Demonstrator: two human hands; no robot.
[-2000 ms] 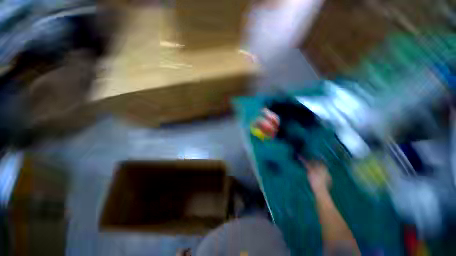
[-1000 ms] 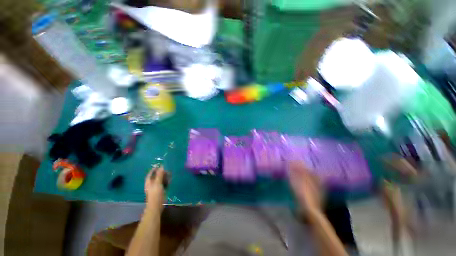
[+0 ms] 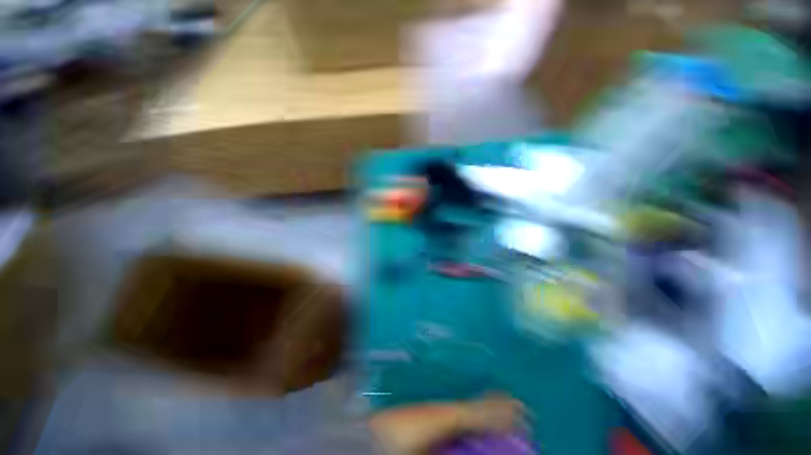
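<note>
The picture is strongly blurred. My left hand, by its position, lies at the bottom edge over the front part of the green-topped table. It is against a purple retail box, which shows just below the fingers and is cut off by the picture's edge. The fingers are bent around its upper side, but their detail is smeared. My right hand is out of the picture. An open brown carton with a dark inside stands on the floor at the left.
The green table bears an orange-yellow tape roll, a black heap, a reddish slim item, a yellow-cored roll and shiny clear plastic. A large brown carton stands behind the floor carton.
The view has swung left from the row of purple boxes back to the floor carton. My left hand was away from the boxes and is now at one; my right hand has left the picture.
</note>
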